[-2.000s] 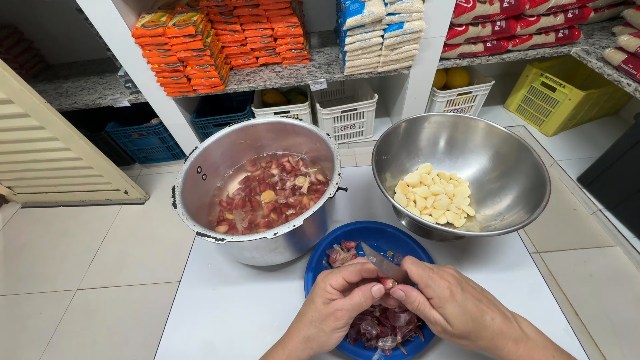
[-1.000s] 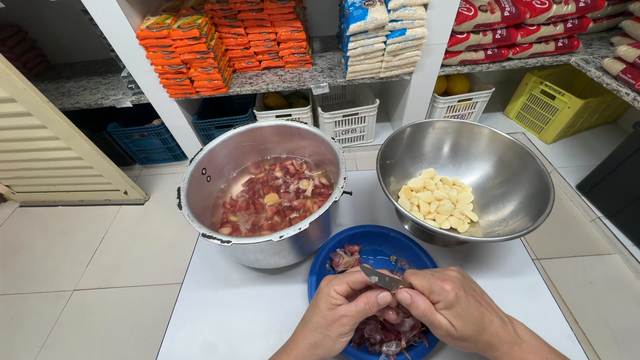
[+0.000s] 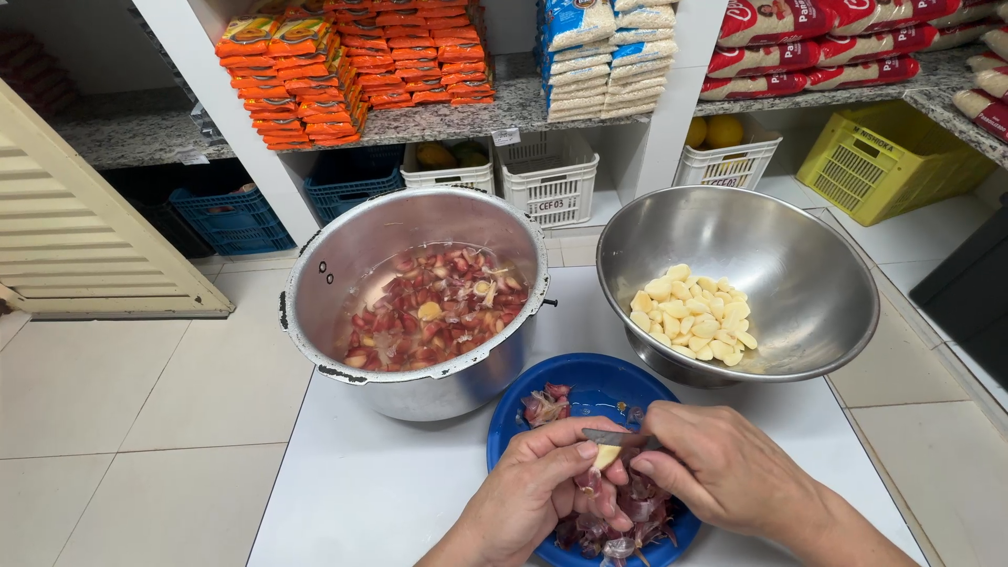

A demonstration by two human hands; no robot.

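My left hand (image 3: 543, 480) holds a garlic clove (image 3: 605, 457) between thumb and fingers, its pale flesh partly bare and reddish skin hanging below. In my right hand (image 3: 701, 457) is a small knife (image 3: 613, 437), its blade lying against the clove. Both hands are over a blue plastic plate (image 3: 583, 364) holding reddish garlic skins (image 3: 630, 512). An aluminum pot (image 3: 449, 394) at the left holds unpeeled cloves (image 3: 433, 307) in water. Peeled cloves (image 3: 697, 315) lie in a stainless steel bowl (image 3: 803, 283) at the right.
The pot, plate and bowl stand on a white tabletop (image 3: 331, 488). Behind are granite shelves (image 3: 441, 122) with stacked orange packets (image 3: 315, 87) and bagged goods (image 3: 606, 63). Plastic crates (image 3: 547, 177) sit underneath. A louvered door (image 3: 87, 228) stands at the left.
More of the clove's pale flesh shows now, with skin hanging from it. My hands remain over the blue plate, and the knife stays in my right hand.
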